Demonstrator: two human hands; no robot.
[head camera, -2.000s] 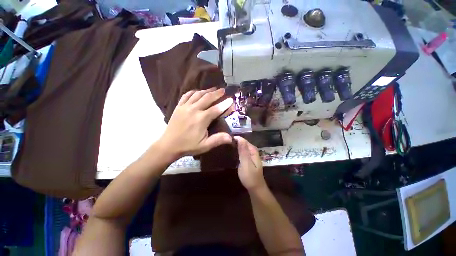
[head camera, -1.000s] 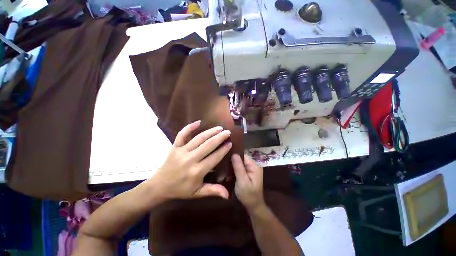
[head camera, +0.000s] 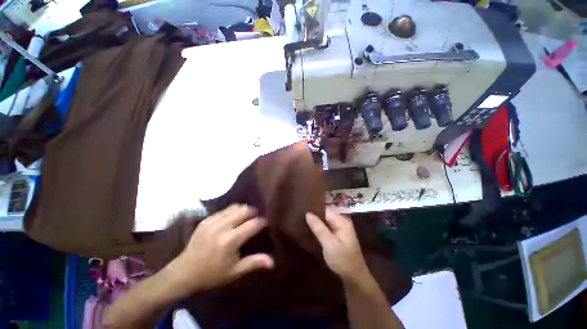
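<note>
A brown garment panel (head camera: 293, 183) lies over the front edge of the white table, its top corner just below the presser foot (head camera: 313, 136) of the off-white overlock machine (head camera: 335, 71). My right hand (head camera: 338, 241) pinches the panel's right edge between thumb and fingers. My left hand (head camera: 225, 247) lies on the cloth at the left, fingers spread; whether it grips any cloth cannot be told. More brown cloth (head camera: 289, 299) hangs below the table edge in front of me.
A long brown panel stack (head camera: 96, 148) lies at the left of the table (head camera: 193, 128). Pink pieces (head camera: 116, 276) are on the lower left. Green-looping scissors or snips (head camera: 520, 173) and red cloth (head camera: 494, 144) hang right of the machine. A framed board (head camera: 555, 270) is at lower right.
The panel has moved from beside and under the presser foot down toward me, baring the side plate and table left of the foot. Both hands have moved down with it.
</note>
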